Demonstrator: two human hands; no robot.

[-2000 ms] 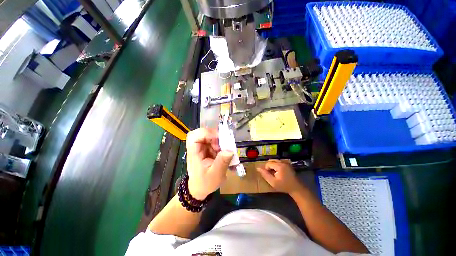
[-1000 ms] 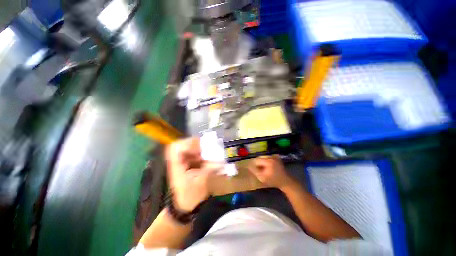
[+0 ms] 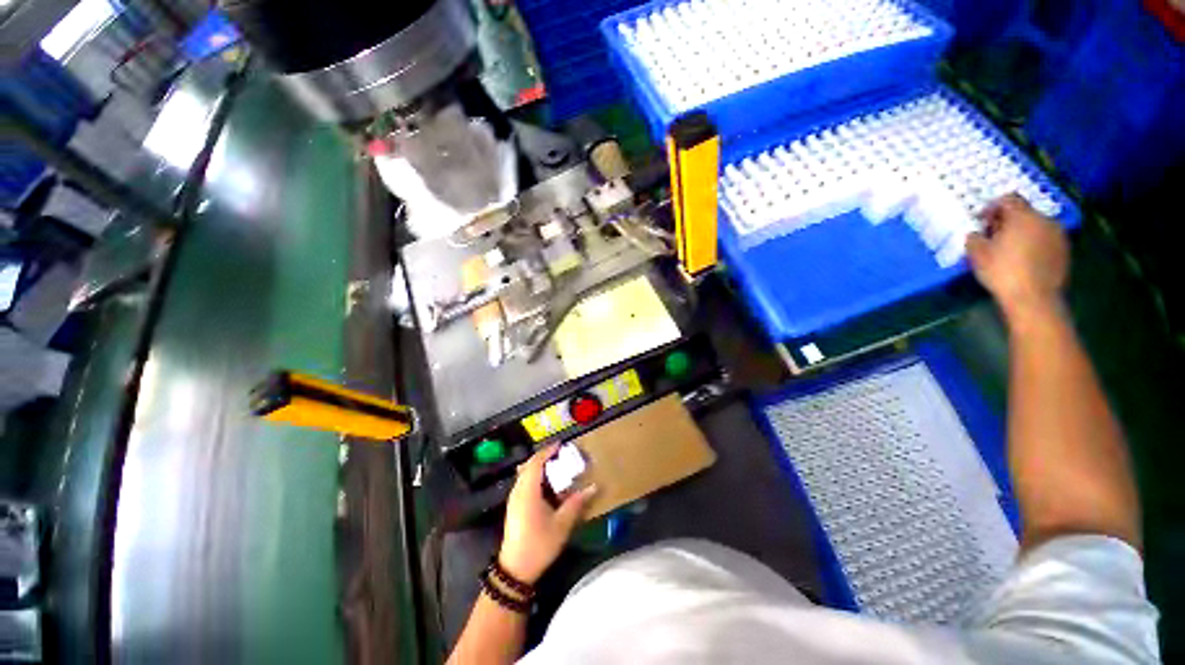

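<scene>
My left hand (image 3: 545, 504) holds a small white plastic housing (image 3: 565, 469) between thumb and fingers, over the left end of the brown cardboard sheet (image 3: 650, 455). My right hand (image 3: 1023, 253) reaches to the right side of the blue parts tray (image 3: 812, 279). Its fingertips are at the last upright white housings (image 3: 942, 234) near the tray's right rim. Whether they grip one cannot be told. The tray's front left part shows bare blue floor.
The metal fixture (image 3: 520, 270) and yellow pad (image 3: 617, 325) are on the machine bed. A yellow post (image 3: 695, 201) stands between bed and trays; another post (image 3: 341, 408) is at left. The machine head (image 3: 377, 65) hangs above. A lower tray (image 3: 897, 487) lies at right.
The view has turned right. My right hand has moved from the cardboard out to the blue parts tray. My left hand has lowered with a white piece towards the cardboard.
</scene>
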